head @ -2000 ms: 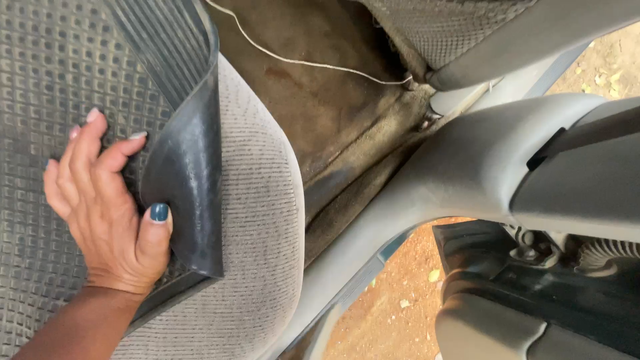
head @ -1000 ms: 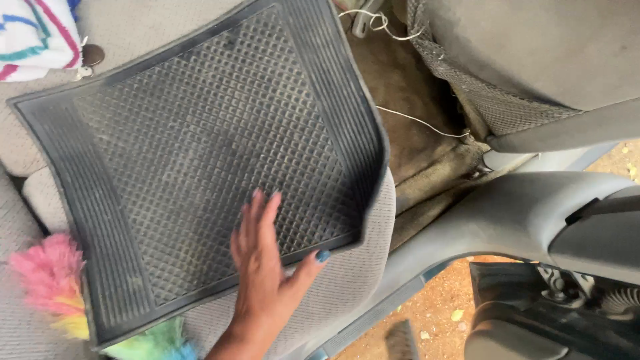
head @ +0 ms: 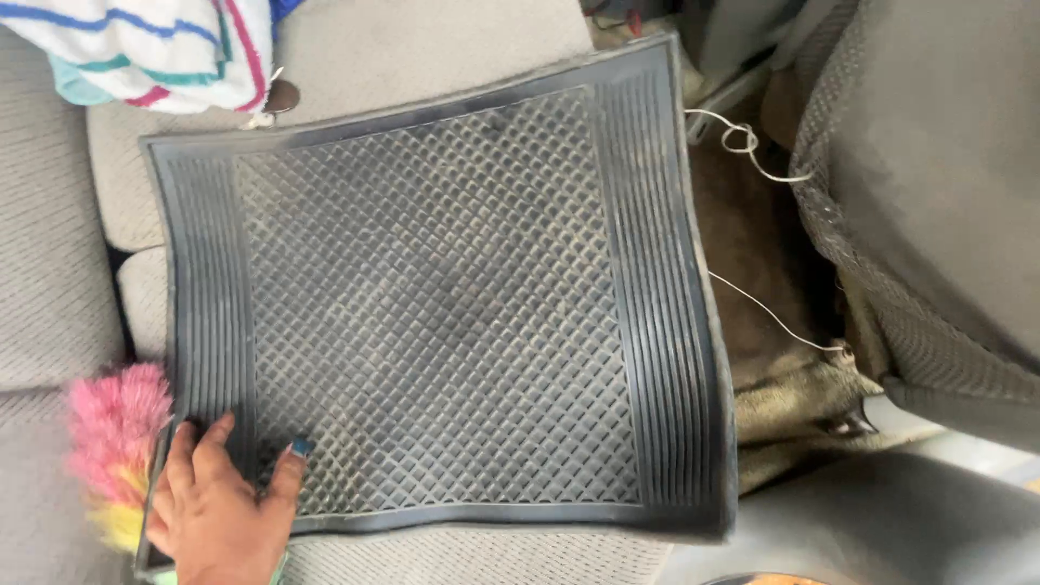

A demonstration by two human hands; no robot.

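A black rubber car floor mat (head: 439, 309) with a raised grid and ribbed end bands lies on the grey fabric seat. My left hand (head: 223, 504) rests on its lower left corner, palm down, with fingers and thumb spread over the top surface. A blue nail shows on the thumb. Beside that corner, a pink and yellow fluffy duster (head: 122, 447) sticks out from the mat's left side; part of it is hidden. My right hand is out of view.
A striped white towel (head: 162, 49) lies at the upper left, near a small dark round object (head: 282, 96). A thin white cord (head: 772, 313) crosses the brown footwell floor (head: 747, 244). The front seat's back (head: 951, 162) stands at the right, above a grey door sill (head: 877, 512).
Two seconds ago the mat's edge was curled up beside my left hand; now the mat lies spread out. My left hand has moved from the mat's lower right part to its lower left corner.
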